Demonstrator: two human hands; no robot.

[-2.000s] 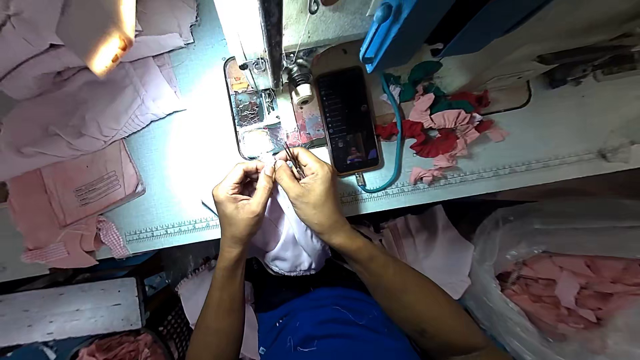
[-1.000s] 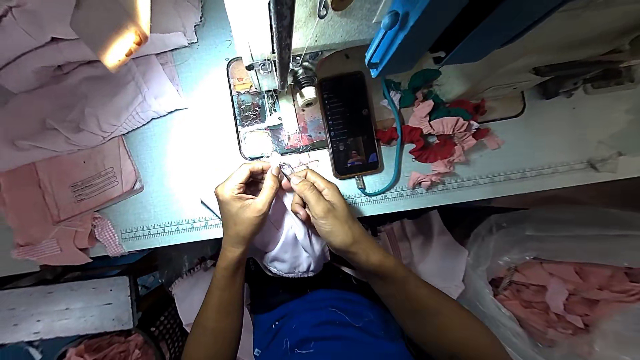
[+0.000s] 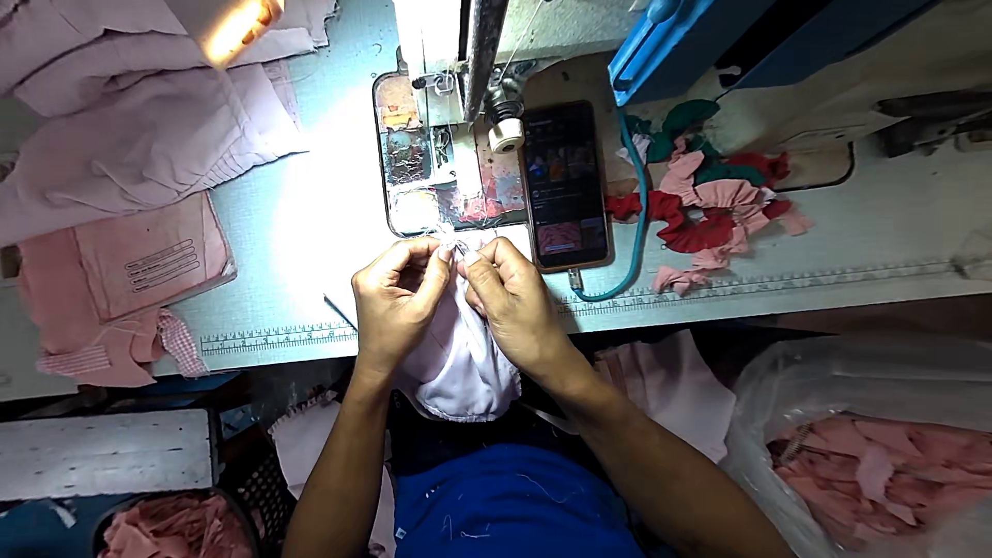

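Observation:
At the table's front edge, my left hand pinches the gathered top of a pale lilac fabric piece between thumb and finger. Close beside it, my right hand grips the same gathered end, where loose threads stick up. The rest of the fabric hangs down over my lap. Just beyond my fingertips stands a sewing machine, its needle and presser foot area brightly lit. A smartphone lies right of the needle area with a teal cable plugged in.
Lilac fabric pieces and a pink notebook lie at the left. Red, green and pink scraps are right of the phone. A printed ruler runs along the table edge. At lower right is a plastic bag of pink scraps.
Two seconds ago a small dark metal tool showed in my right hand; it is not visible there now. Both hands stay close together at the fabric's gathered end.

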